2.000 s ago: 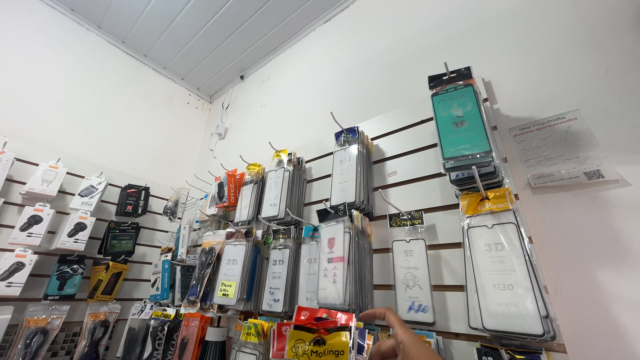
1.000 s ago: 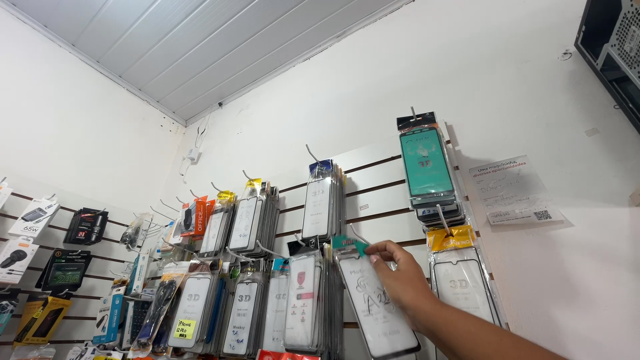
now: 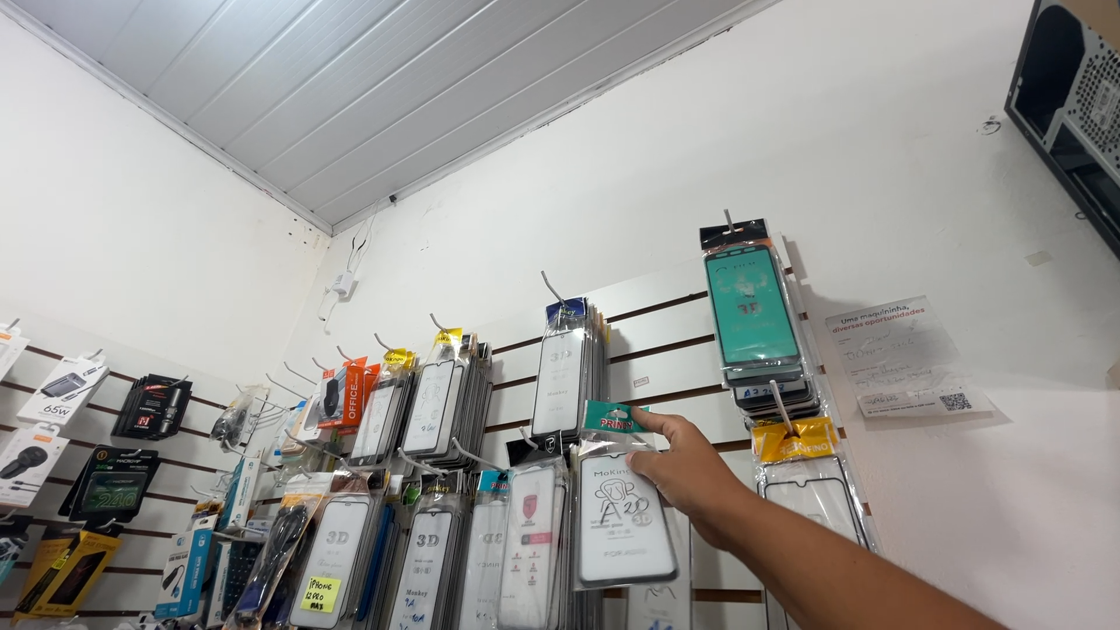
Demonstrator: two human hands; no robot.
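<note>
My right hand reaches in from the lower right, thumb and forefinger pinching the upper right edge of a packaged phone screen protector with a green header and handwriting on its face. This packet overlaps another packet hanging behind and below it. Just left hangs a stack of screen protectors with a black header. A green-faced screen protector packet hangs above right, over packets with a yellow header. My left hand is out of view.
A slatted wall panel carries metal hooks and several stacks of packets. Chargers and cables, among them a boxed charger, hang on the left wall. A paper notice is on the right wall; a black metal case juts in at upper right.
My right hand has risen from the bottom edge, and the red and yellow packet near it two seconds ago is out of view. The green-header packet now faces the camera more squarely. The view has shifted.
</note>
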